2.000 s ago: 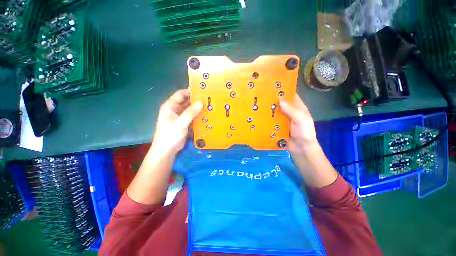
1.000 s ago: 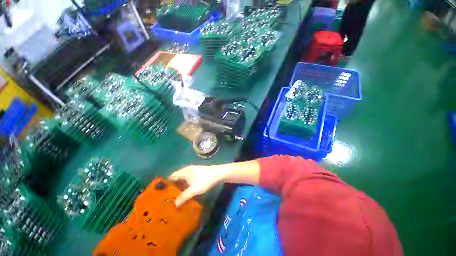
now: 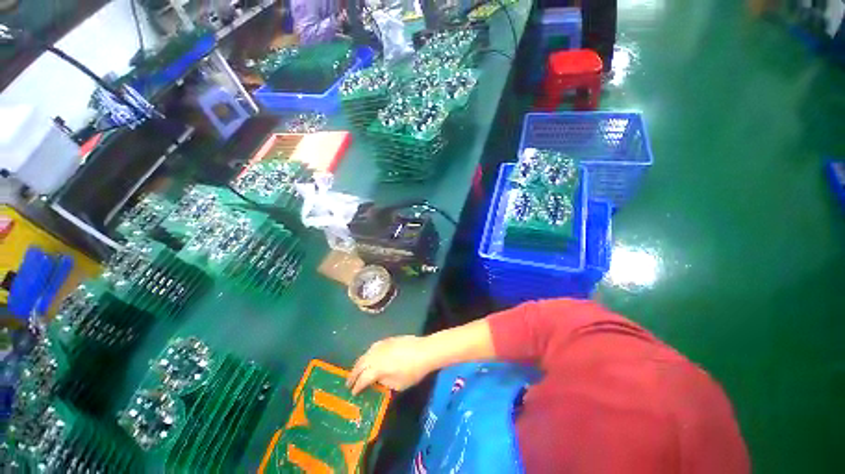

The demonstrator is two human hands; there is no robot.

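The orange fixture [image 3: 315,367] lies on the green-matted bench at the bottom centre, with a green circuit board [image 3: 350,431] in it, solder side up. Orange shows through two long oval openings in the board. The fixture's lower part is cut off by the picture's edge. My right hand [image 3: 394,362] rests at the fixture's upper right corner, with fingers over its edge; whether it grips is hard to tell. My left hand is out of the picture.
Stacked boards [image 3: 218,407] stand left of the fixture, with more stacks behind. Beyond my hand are a round tin [image 3: 372,288], a brown card [image 3: 341,267], a black iron stand [image 3: 394,236] and a plastic bag [image 3: 329,211]. Blue crates [image 3: 488,243] stand right of the bench.
The fixture has turned from its plain footed underside to its board side and now lies lower. My left hand has left the picture. The view has swung to the right.
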